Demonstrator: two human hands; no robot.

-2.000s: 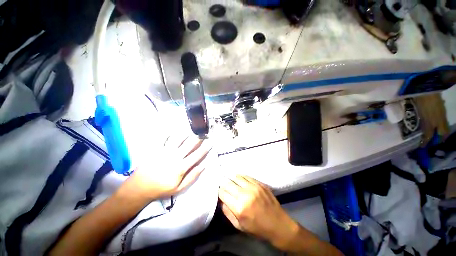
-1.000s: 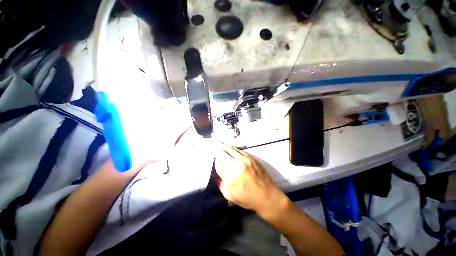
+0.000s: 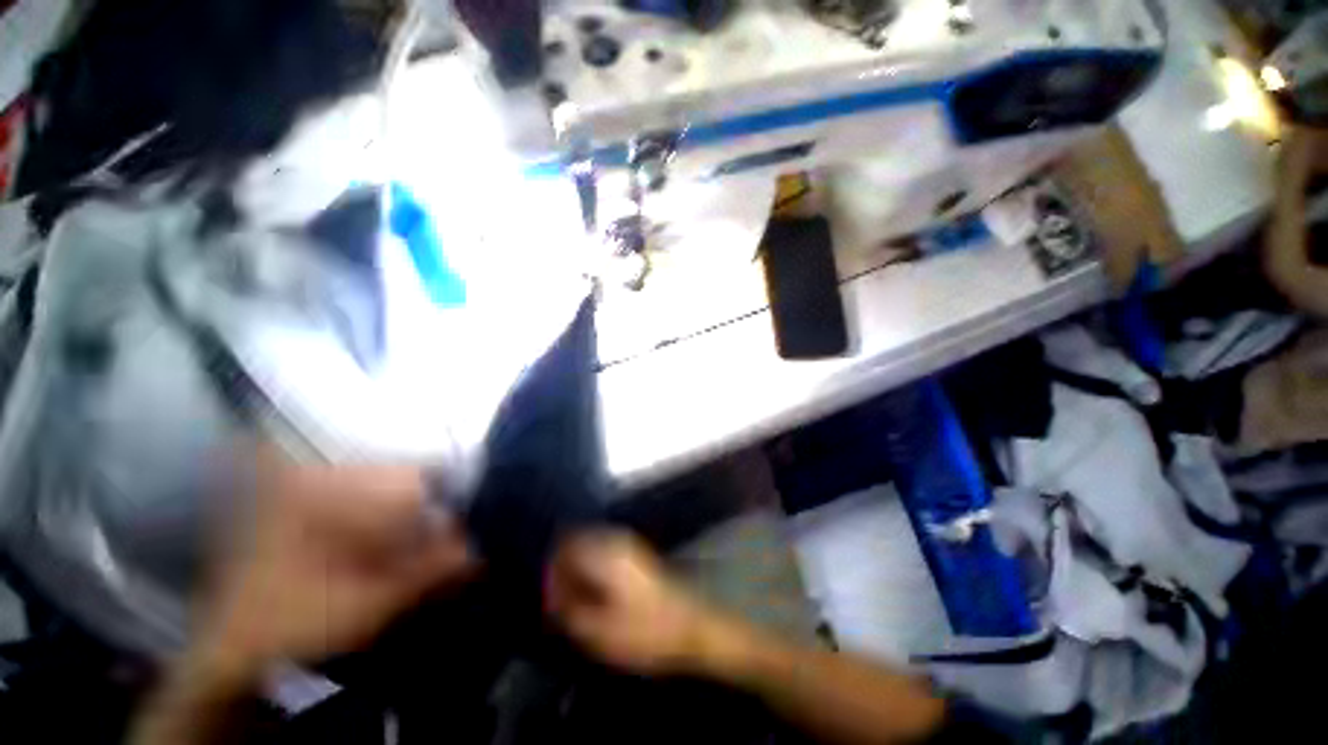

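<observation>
A black fabric panel [image 3: 546, 422] runs from near the needle of the sewing machine [image 3: 874, 124] down over the table edge to my lap. My right hand [image 3: 619, 600] is closed on the black fabric, below the table edge. My left hand [image 3: 342, 539] is blurred, beside the black fabric at its left; whether it grips cloth is unclear. Pale garment cloth [image 3: 131, 364] with dark parts lies heaped at the left, blurred. The needle area [image 3: 619, 255] is partly washed out by lamp glare.
A smartphone [image 3: 805, 287] lies on the machine bed, with a small blue tool [image 3: 954, 233] to its right. A bright blue fitting [image 3: 425, 248] is left of the needle. Blue plastic [image 3: 954, 510] and black-and-white pieces [image 3: 1114, 495] are below the table. A person's arm [image 3: 1296, 218] shows at the far right.
Both hands have moved down from the needle area toward my lap. The black panel now stretches up to the needle, and the pale cloth at the left has shifted. The view has turned and moved back.
</observation>
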